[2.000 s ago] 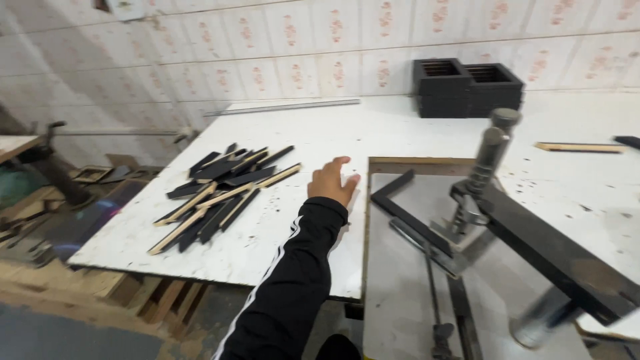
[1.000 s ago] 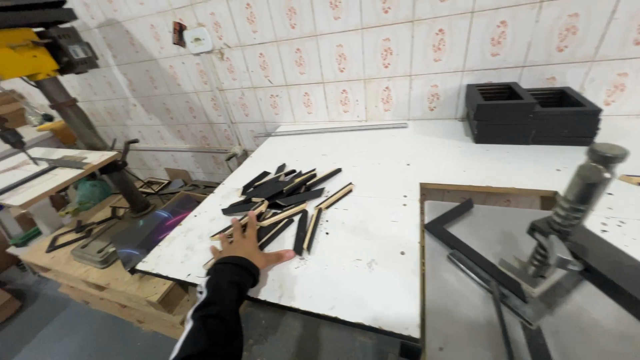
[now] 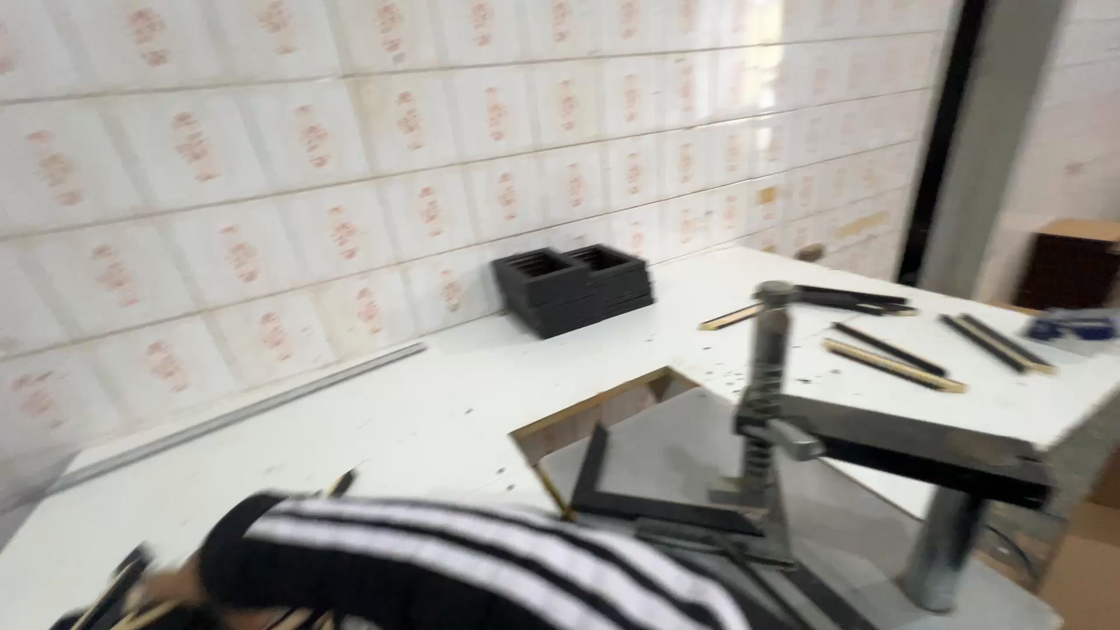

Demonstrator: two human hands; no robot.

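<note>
My left hand is at the lower left, blurred and mostly cut off or hidden by its black sleeve with white stripes. It is among black-faced wooden frame strips on the white table; whether it grips one cannot be told. Another strip end shows above the sleeve. My right hand is not in view. To the right, two black strips forming an L-shaped corner lie on the grey plate of a machine with an upright metal clamp post.
Stacked black square frames stand near the tiled wall. A long metal bar lies along the table's back edge. More strips lie at the right, beyond the machine's dark arm. A recess is cut into the table around the plate.
My left hand went from the table beside the strip pile, fingers spread, to over the pile, and is now low among strips. The view has swung right.
</note>
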